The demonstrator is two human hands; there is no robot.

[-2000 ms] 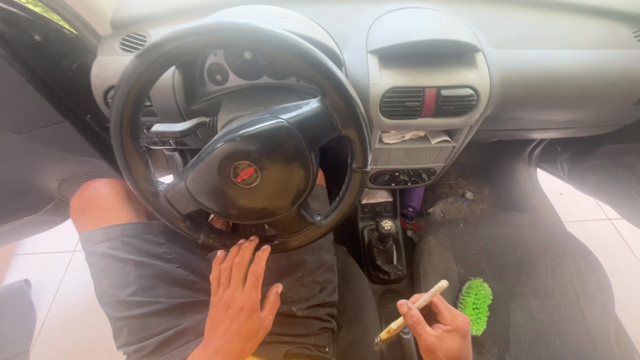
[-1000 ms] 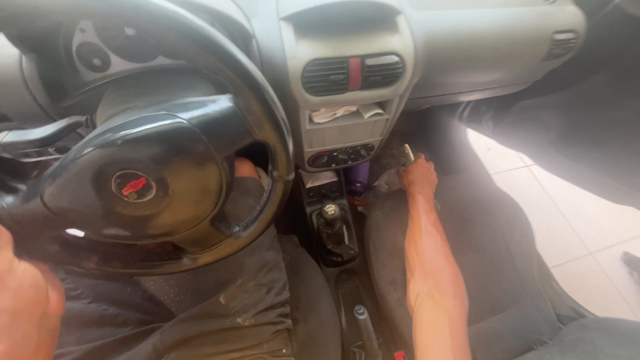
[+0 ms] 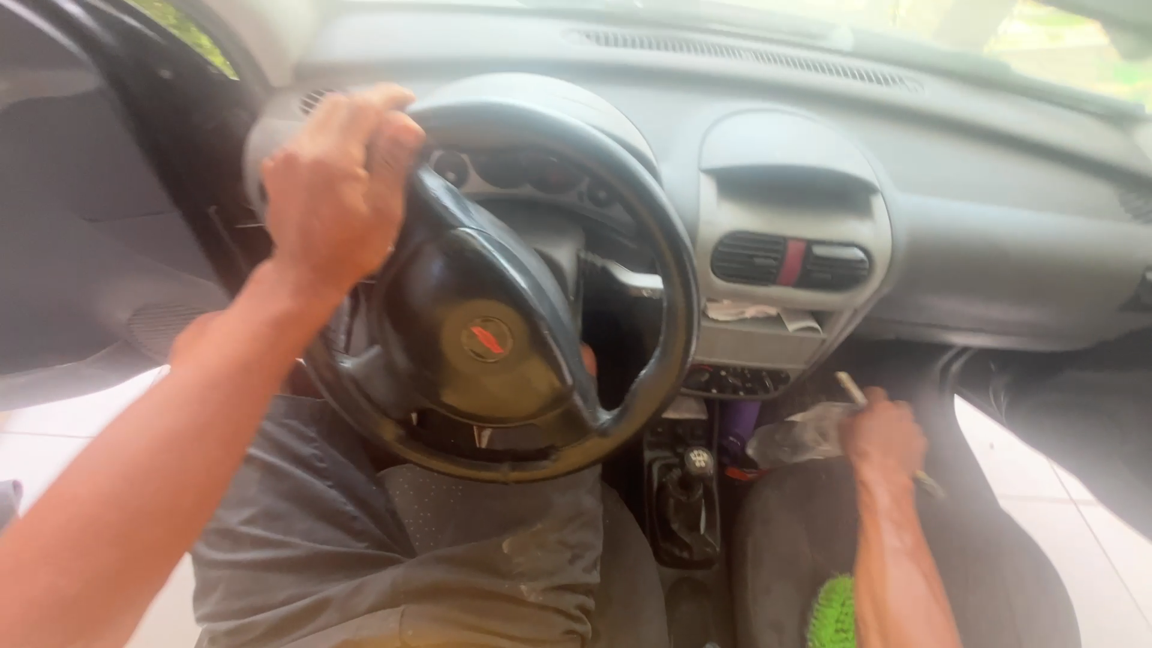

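Observation:
My left hand grips the upper left rim of the black steering wheel, which is turned so that its spokes slant. My right hand is over the front of the passenger seat, closed around a thin pale brush-like stick; one end points up toward the dashboard and the other shows blurred below the hand. Just left of that hand is a crumpled clear plastic item, perhaps a bottle or bag. A green bristled brush lies on the seat, partly hidden by my right forearm.
Between the seats stands the gear lever, with a purple object in front of it. Papers lie in the slot below the centre vents. Car doors stand open on both sides, with tiled floor beyond.
My left hand was near the wheel's bottom two seconds ago and now holds its upper rim. The wheel has turned. My right hand has reached forward from beside the green brush, with the stick.

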